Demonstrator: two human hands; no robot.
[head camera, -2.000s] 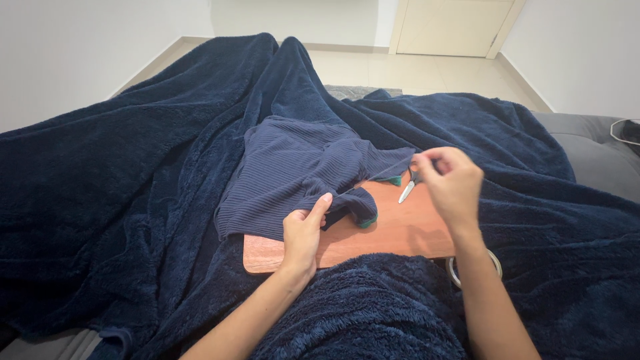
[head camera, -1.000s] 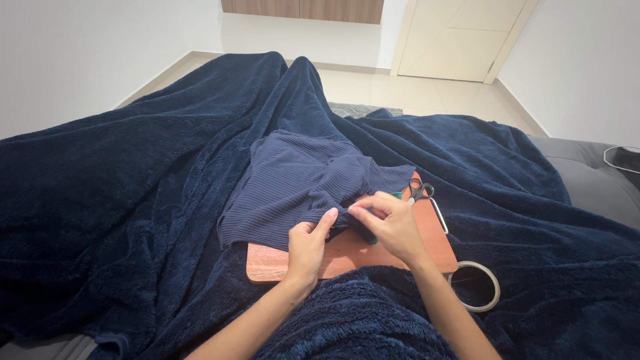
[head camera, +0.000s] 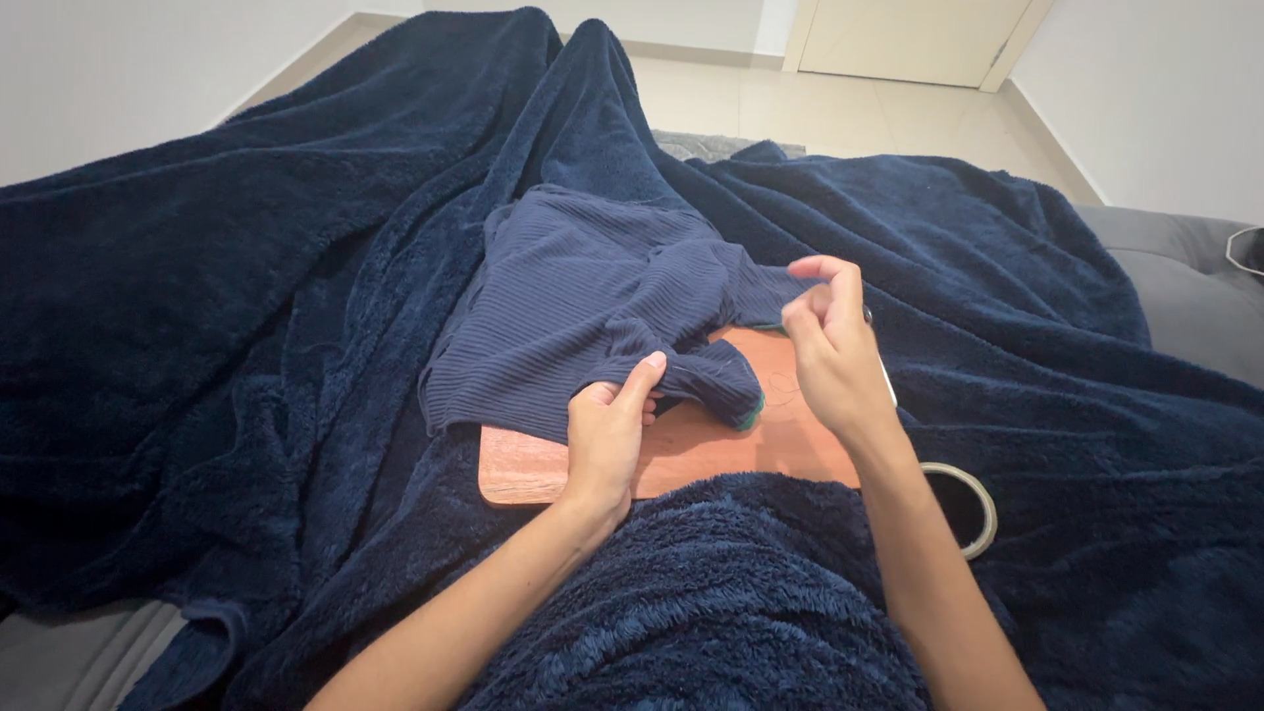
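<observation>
A blue ribbed garment (head camera: 592, 286) lies over a wooden board (head camera: 691, 459) on the lap. My left hand (head camera: 617, 425) pinches a fold of it between thumb and fingers, beside a dark cuff-like end with a green edge (head camera: 752, 413). My right hand (head camera: 829, 336) is raised over the board's right side, thumb and index finger bent; whether it holds a needle or thread cannot be told. Fine loose thread (head camera: 783, 388) shows on the board. Behind my right hand, a white edge of a thin object (head camera: 888, 383) and a small dark part are mostly hidden.
A navy plush blanket (head camera: 326, 346) covers the lap and the seat around the board. A roll of tape (head camera: 986, 518) lies right of my right forearm. The grey sofa (head camera: 1175, 286) shows at the right, with a dark object and white cord (head camera: 1234, 247) at its edge.
My right hand has moved from beside my left hand, up and to the right. The scissors seen on the board one second ago are now mostly hidden behind it. My left hand keeps its grip.
</observation>
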